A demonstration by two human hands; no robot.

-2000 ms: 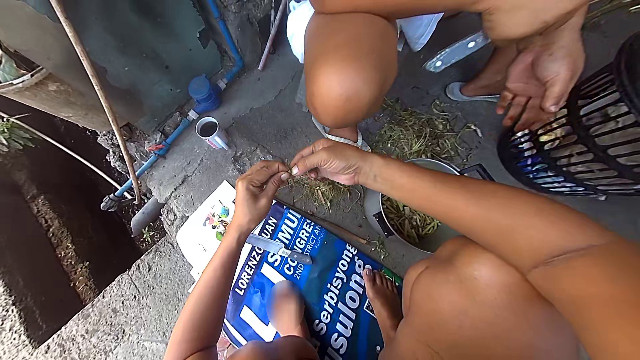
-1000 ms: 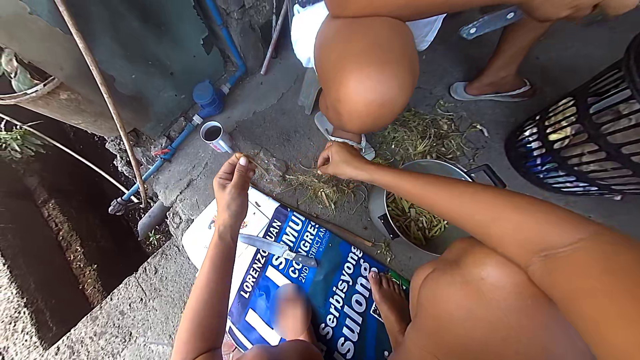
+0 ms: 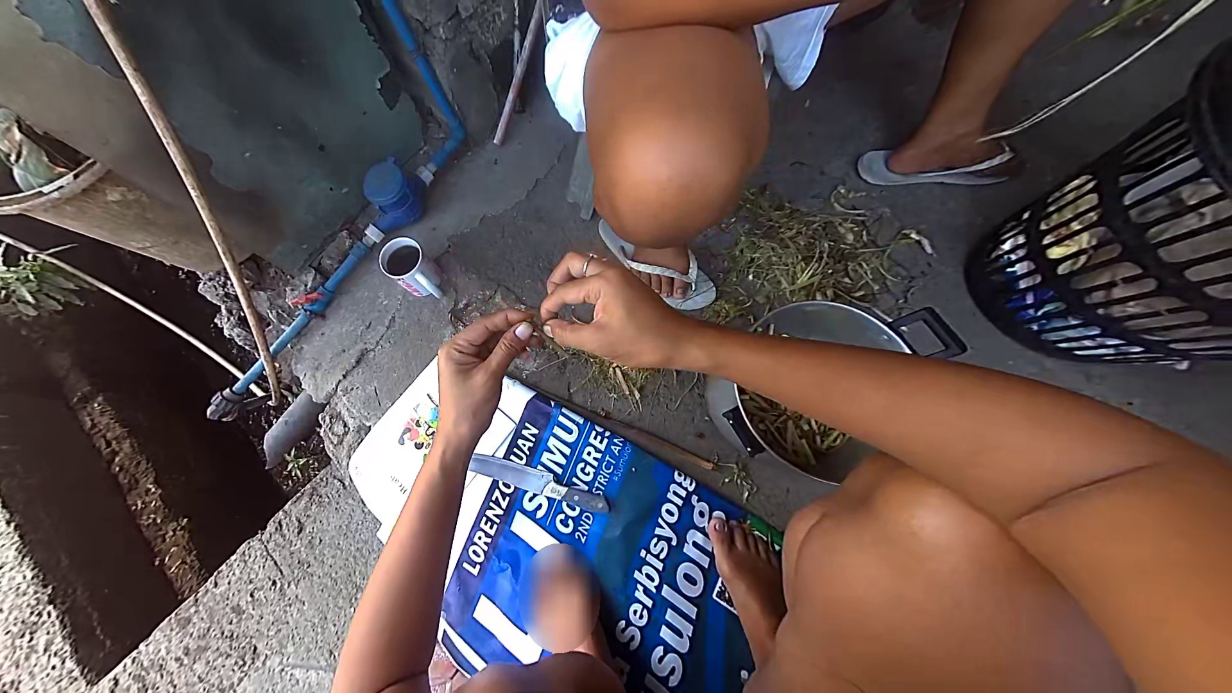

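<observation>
My left hand point(image 3: 484, 366) and my right hand point(image 3: 616, 313) meet fingertip to fingertip above the concrete, pinching a small, thin piece of plant matter that my fingers mostly hide. Beneath them lies a small heap of green-brown plant scraps point(image 3: 626, 380). A knife point(image 3: 539, 481) with a grey handle rests on a printed tarpaulin point(image 3: 654, 539), its blade tip partly behind my left forearm. Under my right forearm stands a metal pot point(image 3: 833, 327) holding cut green strips point(image 3: 784, 428). A larger heap of plant scraps point(image 3: 808, 255) lies behind the pot.
A mug of dark liquid point(image 3: 402, 262) stands near blue water pipes point(image 3: 342, 274). Another person's knee point(image 3: 679, 135) and slippered foot point(image 3: 664, 274) are close ahead. A black slatted basket point(image 3: 1116, 241) stands at right. A concrete ledge point(image 3: 231, 597) borders a dark channel at left.
My hands were apart one second ago and have come together again at the fingertips. The co-worker's hands and the knife they held at the top right have left the view.
</observation>
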